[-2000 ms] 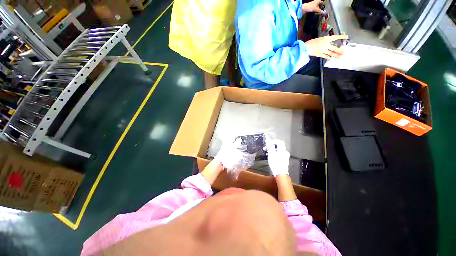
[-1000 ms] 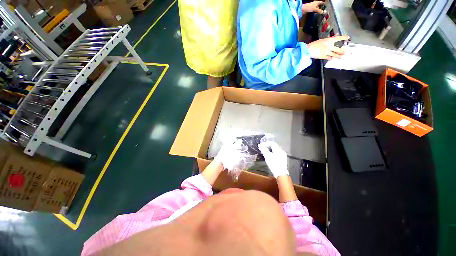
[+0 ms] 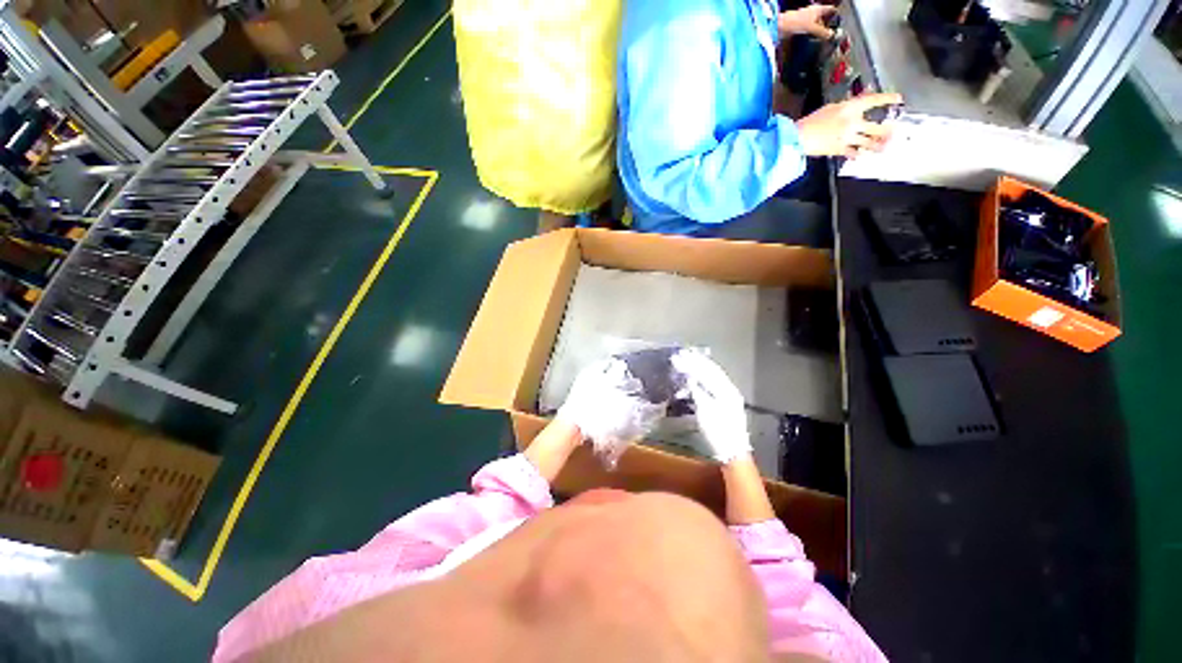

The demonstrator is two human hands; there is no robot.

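My left hand (image 3: 602, 403), in a white glove, holds the left side of a dark device unit (image 3: 657, 372) in a crinkled clear plastic bag (image 3: 614, 438). My right hand (image 3: 714, 403), also gloved, is at the unit's right side with its fingers on the bag. Both hands are over the open carton (image 3: 516, 324). A pale layer sheet (image 3: 687, 304) lies inside the carton, with dark units (image 3: 810, 447) at its right side. How far the bag covers the held unit is hard to tell.
Black units (image 3: 940, 399) lie on the black line surface (image 3: 985, 544) at right, near an orange bin (image 3: 1047, 266) of black parts. A person in blue (image 3: 706, 110) works beyond the carton, beside a yellow-clad person (image 3: 538, 104). A roller conveyor (image 3: 182, 214) stands left.
My right hand's fingers have shifted slightly along the unit's right side. The bagged unit stays over the carton. The yellow-clad person has shifted.
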